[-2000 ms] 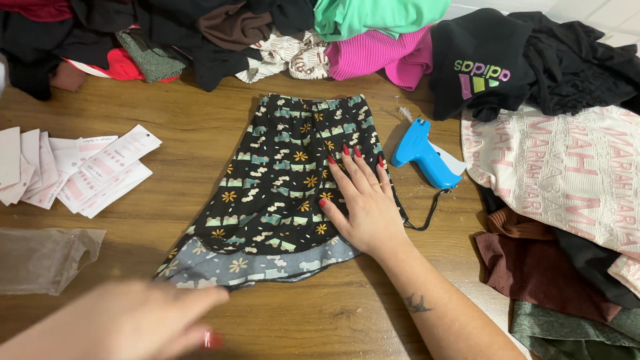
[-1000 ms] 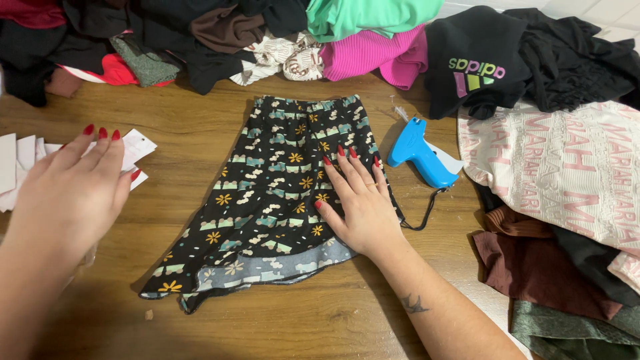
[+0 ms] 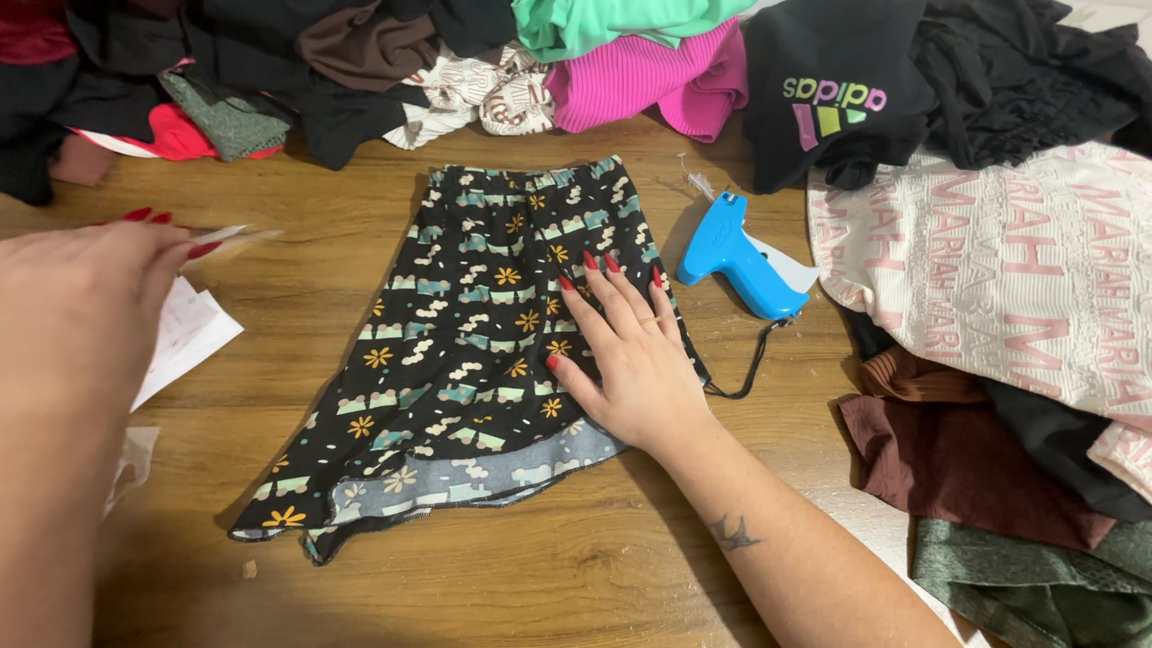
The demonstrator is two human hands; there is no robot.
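Note:
A black skirt printed with flowers and small trains lies flat on the wooden table, its lower hem showing a paler inside. My right hand rests on the skirt's right side with the fingers apart. At the left, my left hand is raised over a stack of paper tags, and a thin pale card, blurred, is pinched in its fingers. A blue tagging gun with a black wrist cord lies just right of the skirt.
Heaped clothes, among them a magenta ribbed garment and a black Adidas garment, line the back. Folded garments, topped by a white one with pink lettering, are stacked at the right. A clear plastic bag partly shows behind my left forearm.
My left hand has gone from near the skirt's lower hem to the tags and now lifts a pale card. The skirt's lower left corner has been spread outward. My right hand stays on the skirt.

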